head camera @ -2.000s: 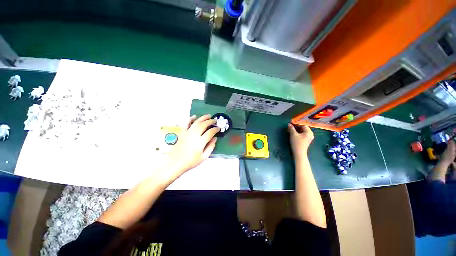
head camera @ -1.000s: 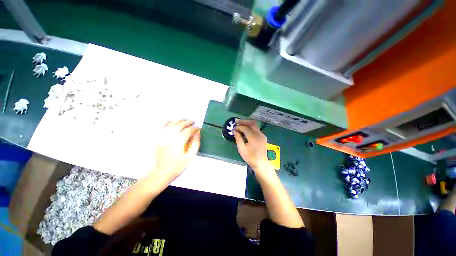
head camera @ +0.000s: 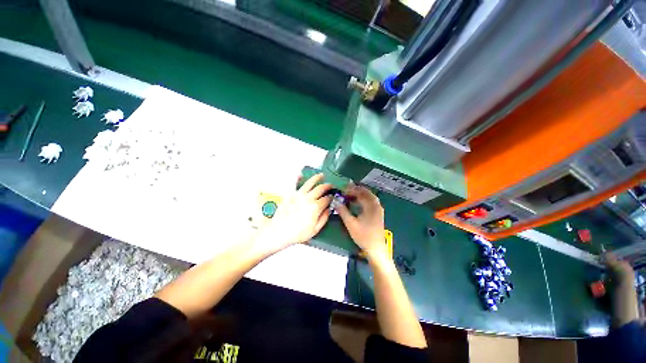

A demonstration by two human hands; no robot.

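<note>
A small dark-and-white part (head camera: pixel 337 203) sits at the black press nest, between my two hands. My left hand (head camera: pixel 309 210) reaches in from the left with its fingertips at the nest; whether it grips the part cannot be told. My right hand (head camera: pixel 364 220) has thumb and index finger closed on the part from the right. The nest is mostly hidden by my fingers. The green press head (head camera: pixel 397 166) with its label plate stands just behind my hands. The left yellow button box (head camera: pixel 269 206) shows beside my left forearm; the right one (head camera: pixel 388 243) is partly covered by my right hand.
White pronged parts lie on the white sheet (head camera: pixel 234 177). Small dark pieces (head camera: pixel 404 265) lie right of the right button. A dark-blue-and-white pile (head camera: pixel 491 275) lies below the orange control box (head camera: pixel 538 163). An open carton of white parts (head camera: pixel 99 298) is lower left. A neighbour's hand (head camera: pixel 623 280) shows far right.
My left hand has moved right from the white sheet to the nest, uncovering the left button. My right hand stays at the nest. The camera view has shifted. The neighbour's hand has come into view.
</note>
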